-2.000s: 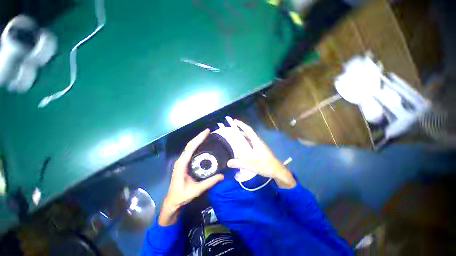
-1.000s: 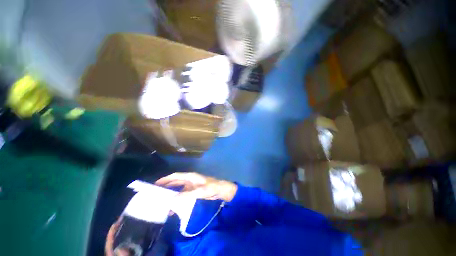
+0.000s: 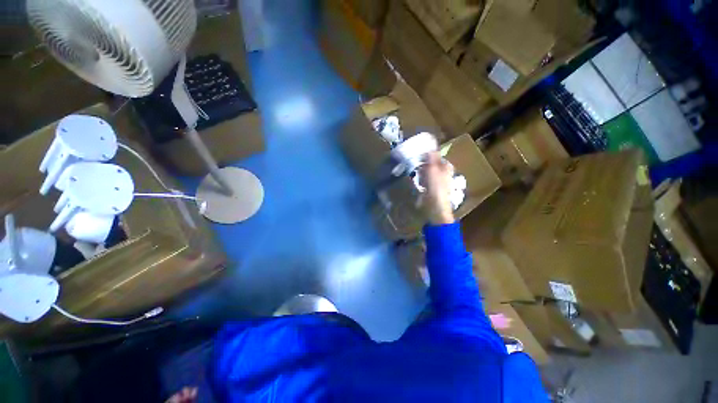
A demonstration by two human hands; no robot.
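My right hand point(image 3: 438, 189) is stretched out over an open cardboard box point(image 3: 479, 169) right of centre. It is closed around a white camera point(image 3: 416, 149), whose round white base shows above the fingers; the rest is blurred and partly hidden by the hand. Other white parts lie just beside and below the hand in the box. Only a few fingers of my left hand point(image 3: 183, 395) show at the bottom edge, and what they hold cannot be seen.
An open box point(image 3: 142, 268) of white cameras stands at left, cables hanging over its edge. A white fan point(image 3: 228, 194) stands on the blue floor beyond it. Stacked cardboard boxes point(image 3: 582, 228) fill the right side. The green bench corner point(image 3: 11, 378) shows bottom left.
The view has swung right, away from the bench. My right hand has moved from near my lap out to the box with the camera. My left hand has moved almost out of view.
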